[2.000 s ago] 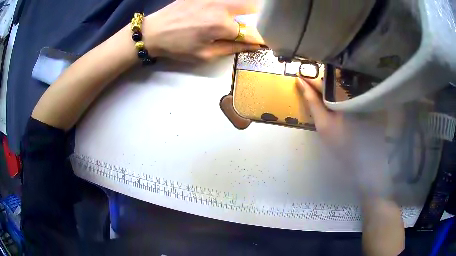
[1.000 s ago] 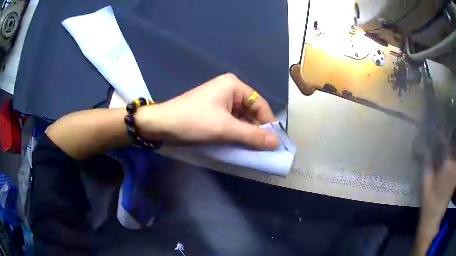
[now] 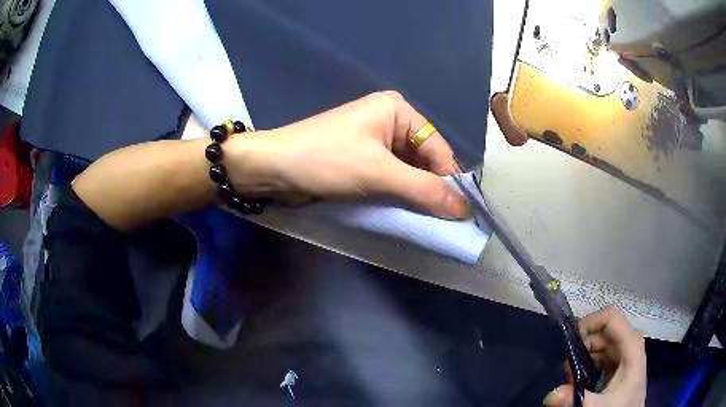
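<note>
My left hand [image 3: 358,155], with a beaded bracelet and a ring, pinches the end of the white piece [image 3: 430,232] between thumb and fingers near the table's front edge. A dark panel [image 3: 350,56] spreads behind and under the hand. My right hand [image 3: 613,358], partly cut off by the bottom edge, holds the scissors [image 3: 548,286] by the black handles. The blades point up and left and lie at the corner beside my left thumb. Whether they have cut into the cloth cannot be told.
The sewing machine head [image 3: 661,32] is at upper right above the worn yellow machine bed [image 3: 573,107]. The white table [image 3: 573,207] has a printed ruler scale along its front edge. Another white strip [image 3: 187,48] lies at upper left. A red object [image 3: 12,171] is at far left.
Earlier both hands were by the needle area. My left hand then held the white piece near the front edge. My right hand, blurred at far right, has since brought the scissors to the corner.
</note>
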